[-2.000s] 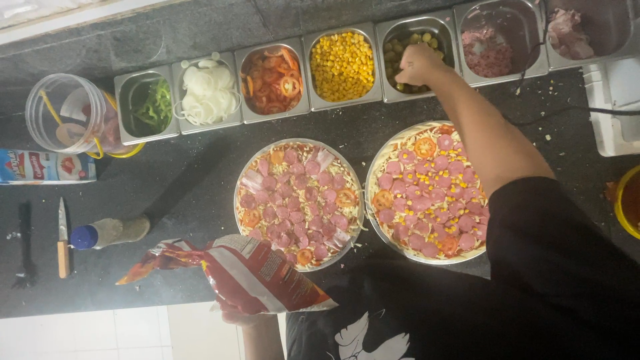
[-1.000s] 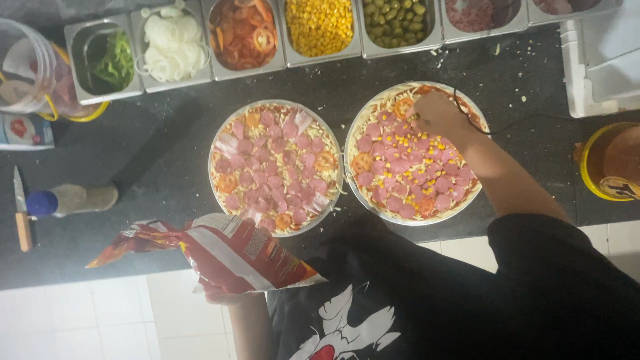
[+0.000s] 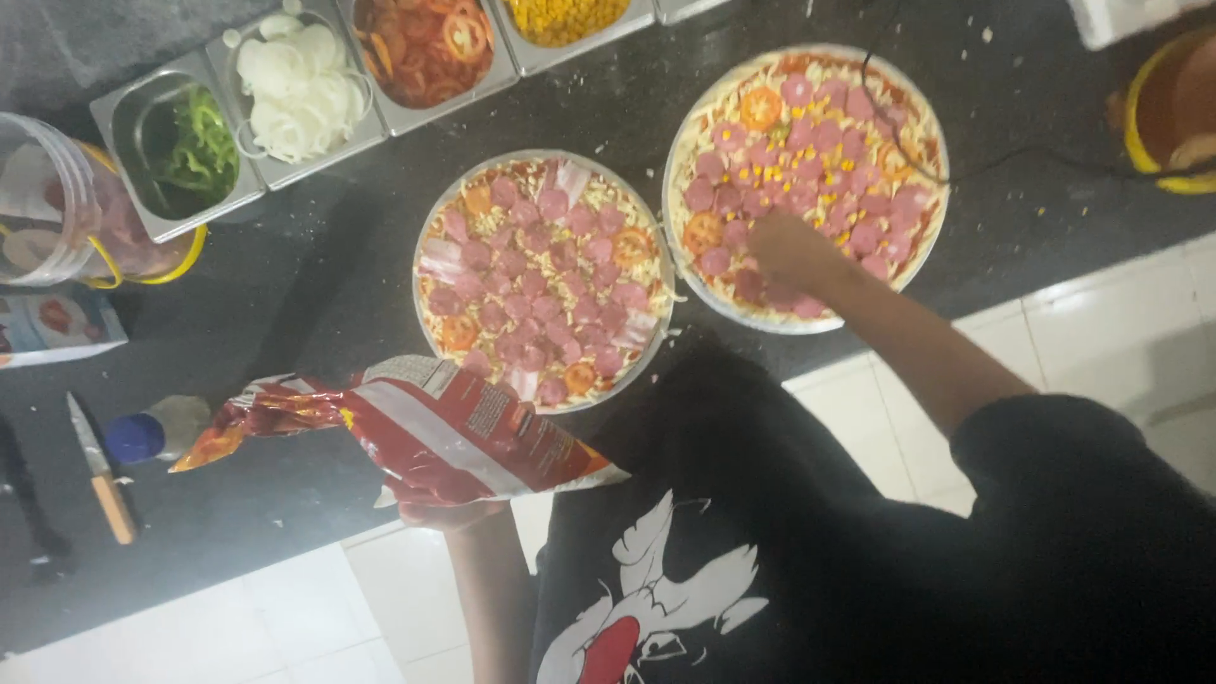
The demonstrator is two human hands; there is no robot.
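My left hand (image 3: 451, 513) grips a red foil bag (image 3: 475, 427) with a twisted end, from below, near the counter's edge. Beside the bag lies a round pizza (image 3: 541, 285) topped with sliced sausage, shredded cheese, tomato and pale strips, on a metal pan. To its right, a second pizza (image 3: 836, 142) carries sausage slices, tomato slices and corn kernels. My right hand (image 3: 788, 252) is low over the second pizza's lower left part, palm down, its fingertips hidden, so whether it holds anything cannot be told.
Steel containers hold green pepper strips (image 3: 204, 152), onion slices (image 3: 299, 90), tomato slices (image 3: 427, 47) and corn (image 3: 560, 14). A clear plastic tub (image 3: 47, 199), a knife (image 3: 100, 465) and a blue-capped bottle (image 3: 157, 432) are at left. A thin cable (image 3: 1007, 157) crosses the right pizza; a yellow-rimmed tub (image 3: 1140, 123) stands beyond.
My right hand has left the container of olives, passed to the right pizza's upper part, then to its lower left part. My left hand keeps the bag. The view has shifted and tilted.
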